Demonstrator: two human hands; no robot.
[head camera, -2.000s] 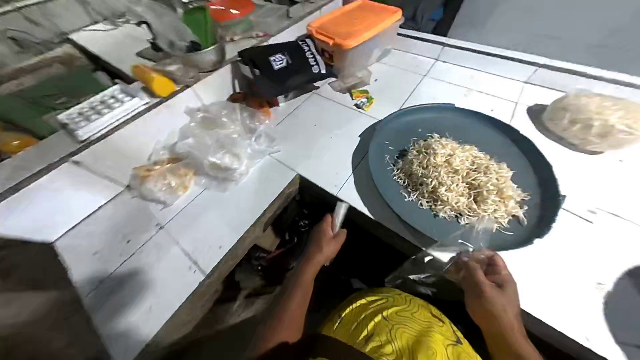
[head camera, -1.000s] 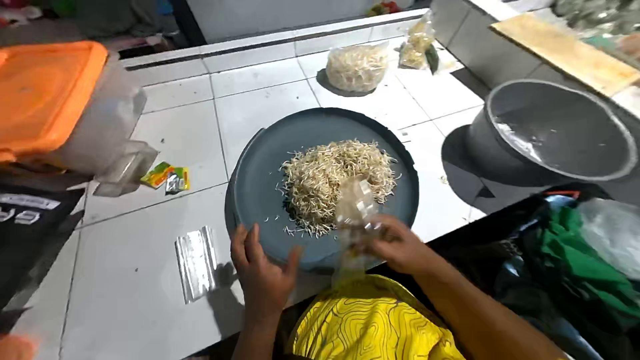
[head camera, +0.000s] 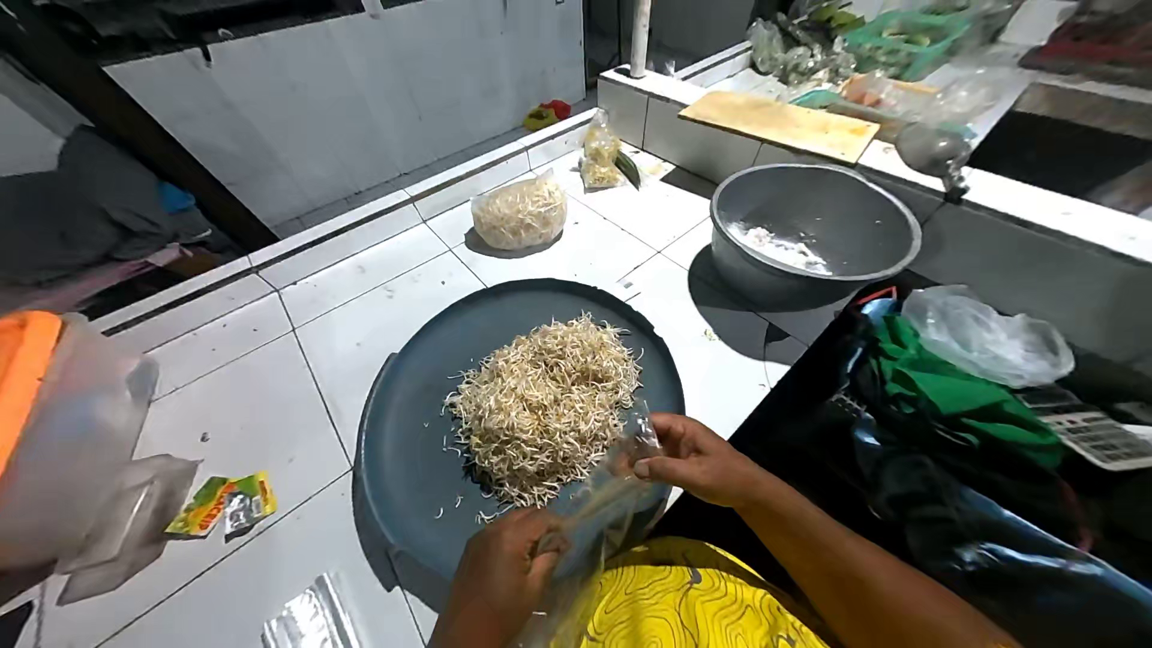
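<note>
A heap of bean sprouts (head camera: 549, 405) lies on a round dark grey tray (head camera: 409, 477) on the white tiles. Above the tray's near right part, a clear plastic bag (head camera: 598, 513) is stretched between both hands. My right hand (head camera: 697, 459) pinches its upper end between thumb and fingers, beside the sprouts. At the tray's near edge, my left hand (head camera: 513, 567) grips the bag lower down, and part of the bag hangs over the yellow patterned clothing. A flat stack of clear plastic (head camera: 310, 616) lies on the tiles left of my left hand.
Behind the tray stand a filled bag of sprouts (head camera: 520, 212) and a smaller filled bag (head camera: 600, 155). A grey basin (head camera: 814, 225) is at the back right, near a wooden board (head camera: 778, 124). Black and green plastic bags (head camera: 963, 387) lie right; an orange-lidded container (head camera: 81, 432) and small packets (head camera: 225, 504) left.
The left hand, apart from the bag a second ago, now holds it too, and the bag is stretched between the hands. The view has swung far to the right since two seconds ago.
</note>
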